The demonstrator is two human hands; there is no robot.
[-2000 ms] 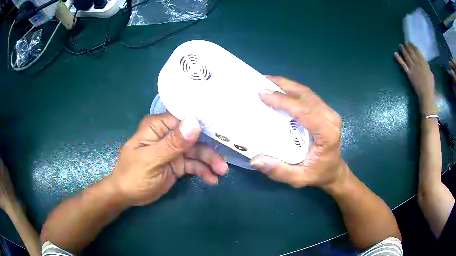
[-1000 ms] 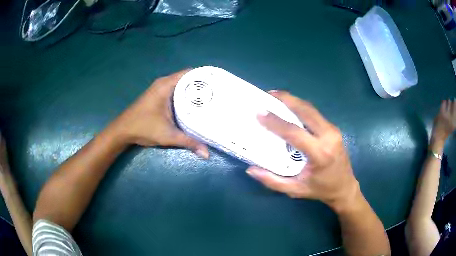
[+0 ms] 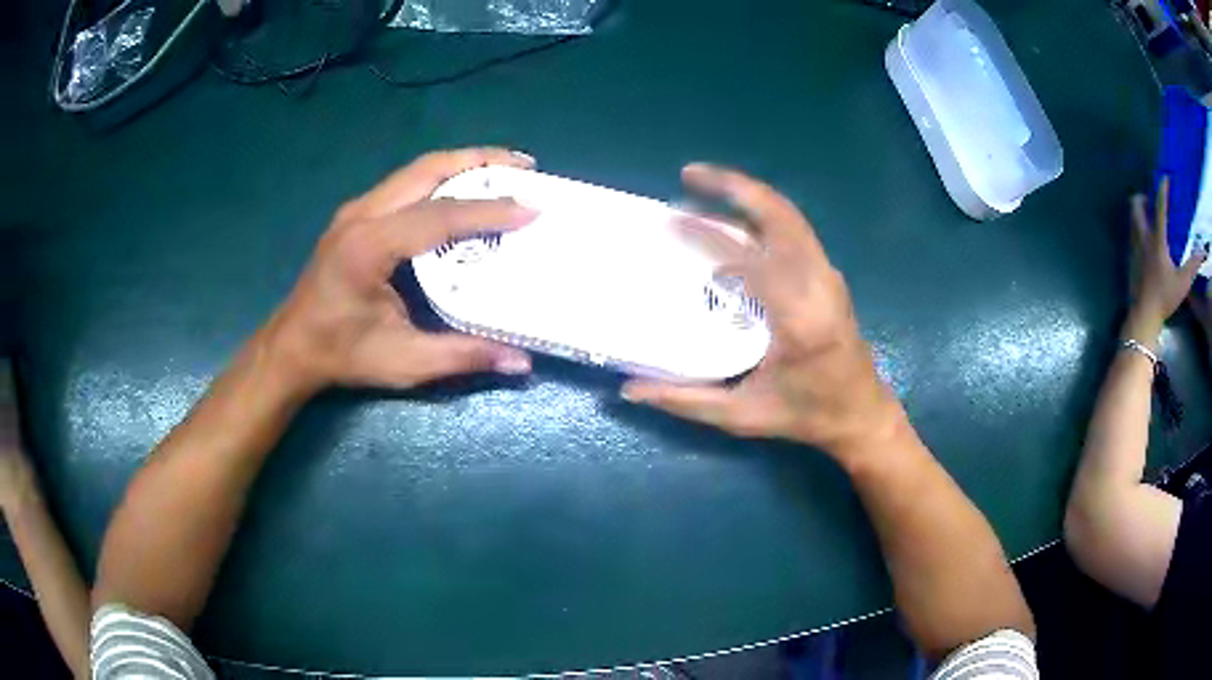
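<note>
The white oval cover (image 3: 598,272) lies in front of me, tilted slightly down to the right, with ring-shaped grille marks near both ends. Its lower side edge shows; what is under it is hidden. My left hand (image 3: 386,272) grips the left end, fingers on top and thumb along the near side. My right hand (image 3: 784,312) is around the right end, thumb at the near edge, its fingers blurred over the top and far side.
An empty translucent tub (image 3: 977,113) stands at upper right. Another person's hand (image 3: 1163,266) holds a blue and white box (image 3: 1187,173) at the right edge. Clear plastic (image 3: 499,13) and cables (image 3: 286,67) lie at the top. Another person's arm (image 3: 33,531) shows at far left.
The cover has moved up and left and turned closer to level. My left fingers have come over its top. The other person at right now holds a blue box; the tub was set down earlier.
</note>
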